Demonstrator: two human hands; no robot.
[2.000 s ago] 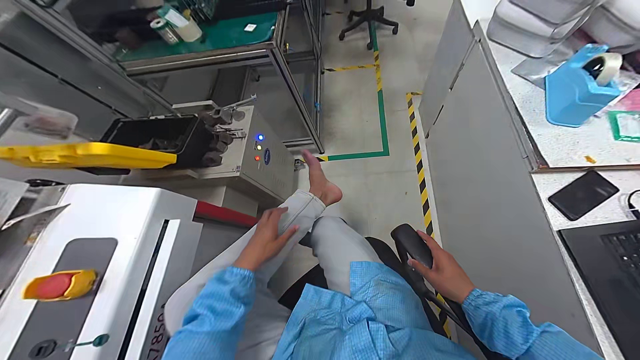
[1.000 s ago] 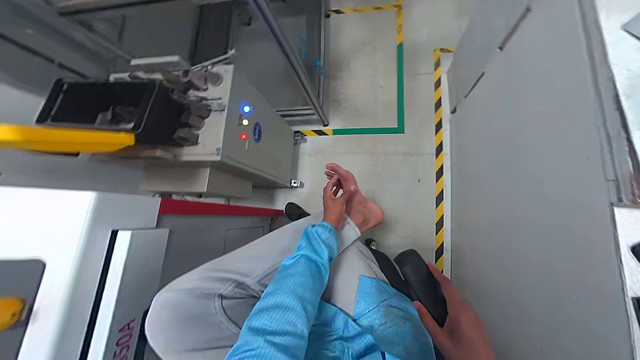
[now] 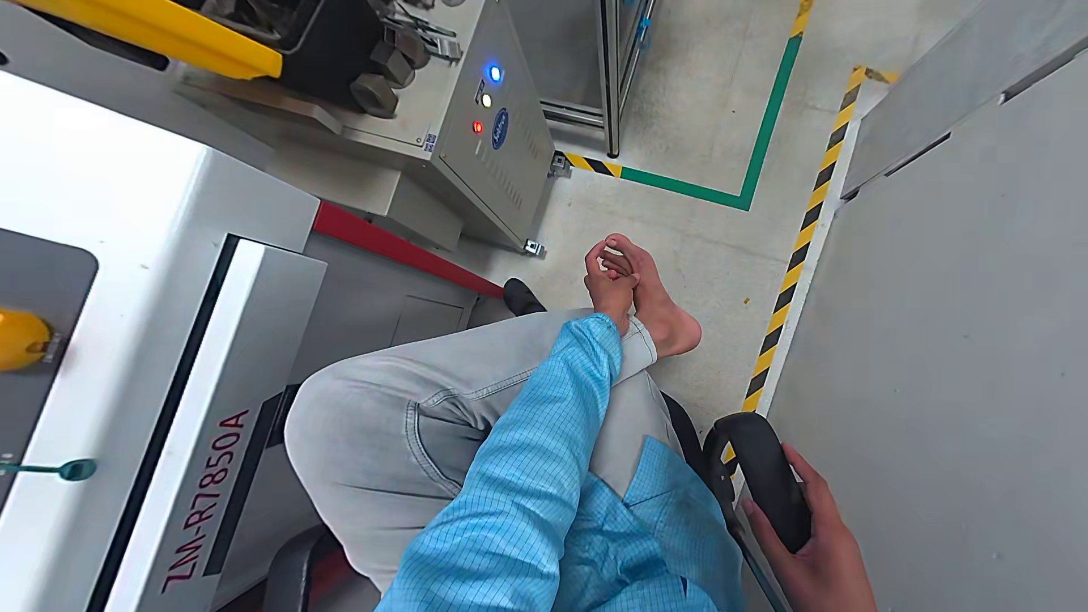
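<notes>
My left hand (image 3: 612, 285) is at the toes of my bare foot (image 3: 661, 314), its fingers curled at them. That leg, in light grey jeans (image 3: 382, 382), lies crossed over the other. My right hand (image 3: 816, 544) grips the end of the black chair armrest (image 3: 761, 476), thumb on one side and fingers on the other. Blue gridded smock sleeves (image 3: 510, 476) cover my left arm. A dark shoe (image 3: 521, 297) shows beyond my knee.
A white machine (image 3: 127, 195) with a yellow knob (image 3: 21, 340) stands at left. Beyond it is a grey cabinet (image 3: 493, 136) with lit indicators. A grey cabinet wall (image 3: 943, 340) rises at right, beside black-and-yellow floor tape (image 3: 799, 246). Green tape (image 3: 688, 185) crosses the floor.
My left hand has moved from my shin, two seconds ago, to my bare foot. My right hand stays at the armrest. The view has shifted and turned.
</notes>
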